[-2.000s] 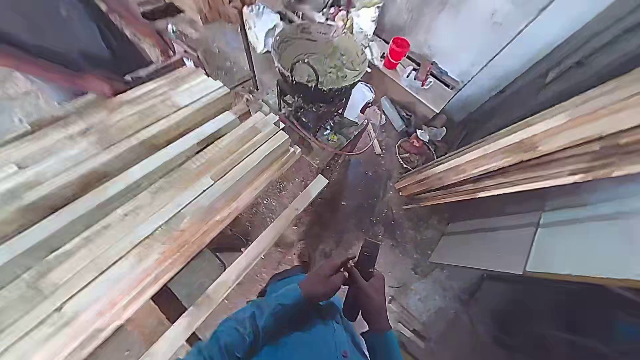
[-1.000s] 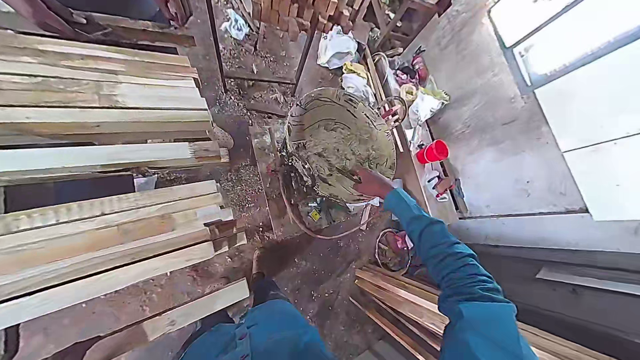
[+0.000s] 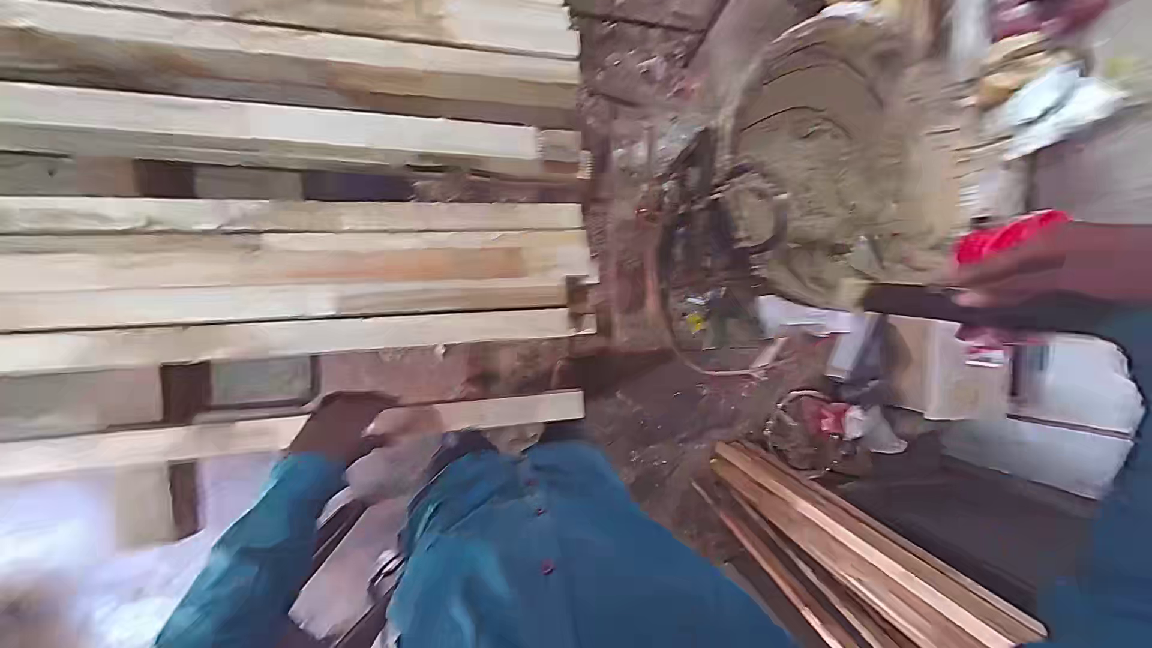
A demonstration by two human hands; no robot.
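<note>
My left hand [image 3: 346, 427] lies on the nearest pale wooden strip [image 3: 513, 409], at the lower left; its fingers are blurred, so its grip is unclear. My right hand [image 3: 1053, 270] is at the right edge, blurred, shut on a long dark tool [image 3: 909, 300] with a pale tip, whose kind I cannot tell. The tool reaches left over the near rim of a large round pan [image 3: 819, 135] coated with greyish paste. A red cup [image 3: 1012, 236] is partly hidden behind this hand. More wooden strips [image 3: 360, 261] lie side by side beyond my left hand.
Reddish-brown wooden battens [image 3: 864, 540] slant across the lower right. A wire-like basket [image 3: 801, 427] with red and white scraps stands near them. A white plastic bag [image 3: 1062, 103] lies at the upper right. A thin curved hoop [image 3: 670, 315] lies beside the pan.
Two seconds ago both hands were together near my body, around a dark flat tool. The right hand reached over the pan one second ago and is now at its right. The view has swung strongly.
</note>
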